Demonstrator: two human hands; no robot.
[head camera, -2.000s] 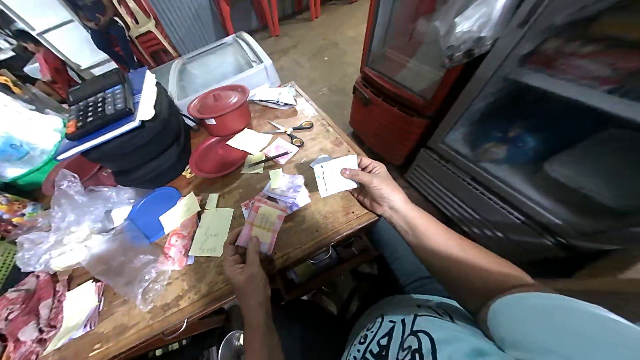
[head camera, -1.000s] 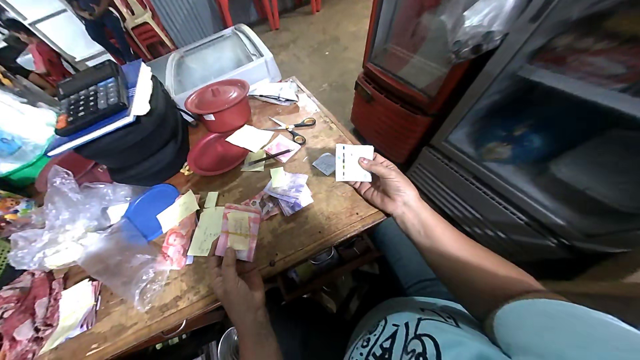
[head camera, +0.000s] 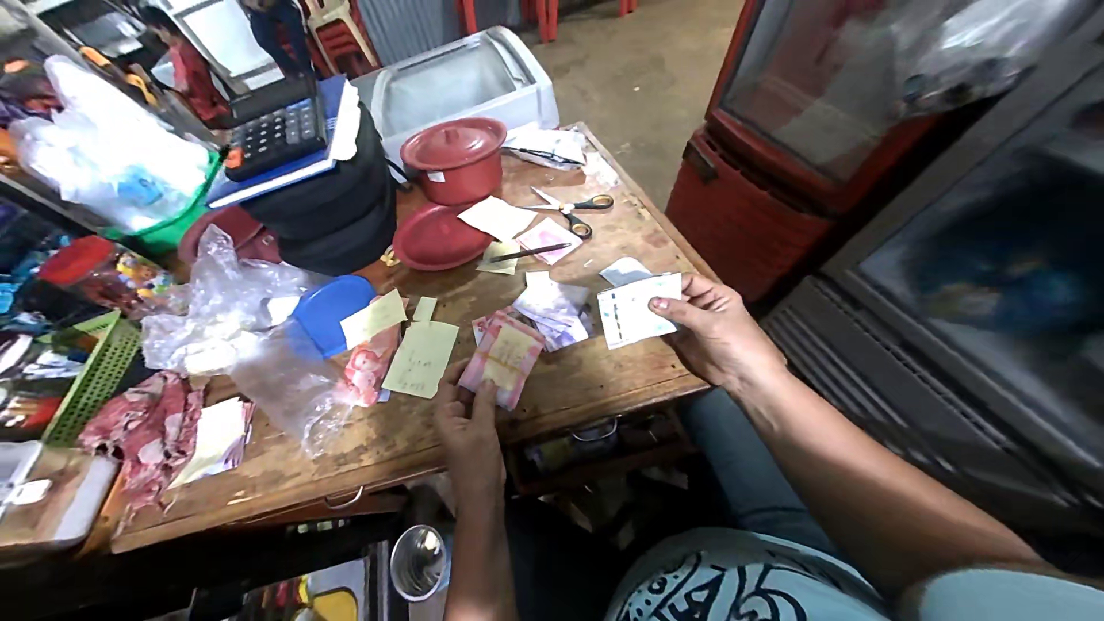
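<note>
My right hand (head camera: 720, 332) pinches a white paper slip (head camera: 636, 309) with dark marks, over the table's right edge; a pale piece (head camera: 625, 272) lies just behind it. At the front edge, my left hand (head camera: 470, 414) holds a pink bundle of what look like banknotes (head camera: 516, 379) with a yellowish note on top, thumb over it. A yellow-green written paper (head camera: 421, 360) lies left of that bundle. Behind it are purple-white papers (head camera: 554, 312). Farther back, a pen (head camera: 530, 254) rests across papers beside black-handled scissors (head camera: 573, 207).
Left on the wooden table (head camera: 345, 466) are a blue plastic lid (head camera: 335, 315), clear plastic bags (head camera: 233, 302) and a red patterned cloth (head camera: 151, 427). A calculator (head camera: 280, 138) tops a dark stack by a red lidded pot (head camera: 454, 159). Glass-door coolers (head camera: 975, 233) stand right; people are behind.
The slip in my right hand is tilted and lower, nearer the pale piece on the table. The pink bundle in my left hand has turned to a slant.
</note>
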